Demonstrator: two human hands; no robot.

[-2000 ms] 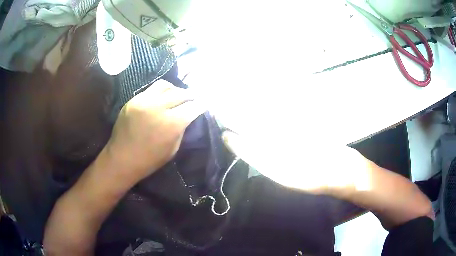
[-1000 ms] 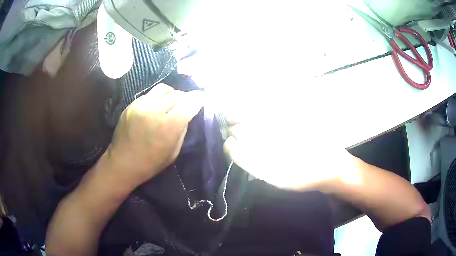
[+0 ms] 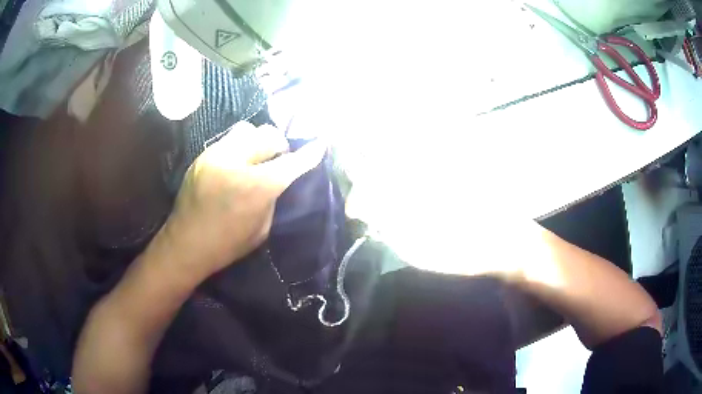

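Note:
A dark garment spreads from the machine over the table edge, purple in the light. My left hand pinches its edge between thumb and fingers, left of the glare. My right hand is largely washed out by glare, at the right side of the cloth; its fingertips and what they hold cannot be made out. A loose pale thread hangs from near my right hand and curls over the dark cloth below.
The white sewing machine head is at the top, with a white rounded piece beside it. Red-handled scissors lie open on the table at upper right. Pale crumpled cloth is at upper left.
The thread loop has shifted slightly up and its upper part looks thicker. My left thumb reaches further right along the cloth edge. My right hand has moved only slightly.

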